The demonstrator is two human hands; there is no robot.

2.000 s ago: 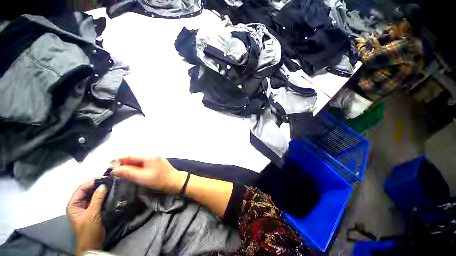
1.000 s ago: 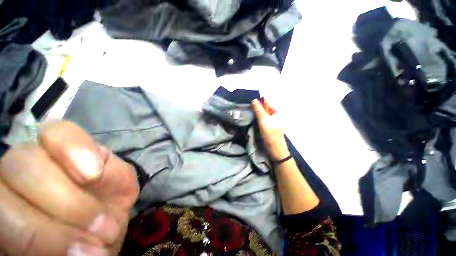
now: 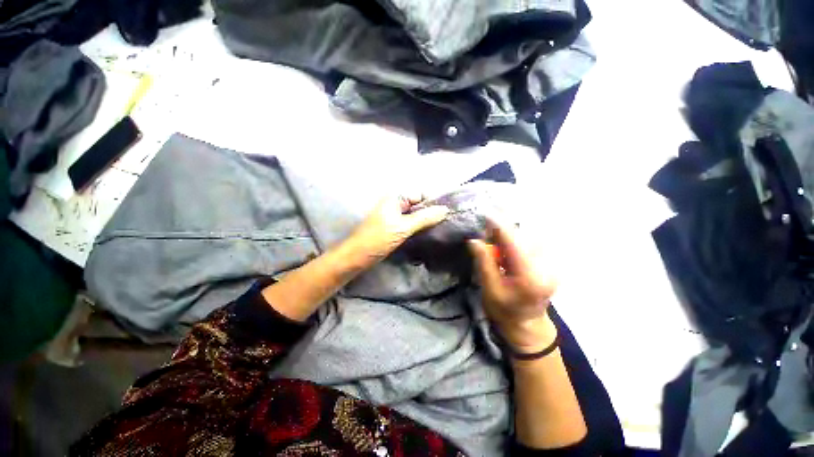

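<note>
A grey denim jacket (image 3: 205, 228) lies wrong side out over the table's near edge and my lap, with a seam line across its left part. My left hand (image 3: 393, 228) pinches the jacket's edge between thumb and fingers. My right hand (image 3: 513, 277) is just right of that edge, slightly blurred, with its fingers curled. A small orange-red tool (image 3: 500, 259) shows between its fingers, mostly hidden. A dark flap of the jacket (image 3: 493, 173) sticks out beyond the hands.
Black and grey jackets with shiny buttons lie beyond my hands (image 3: 452, 131) and at the right (image 3: 727, 259). On the white table (image 3: 625, 161), a black phone (image 3: 104, 153) and a thin yellow strip (image 3: 138, 92) lie at the left, near a grey garment (image 3: 53, 98).
My left hand has moved from close to the camera down onto the jacket edge and grips it. My right hand has let go of the edge and sits beside it. The view has shifted.
</note>
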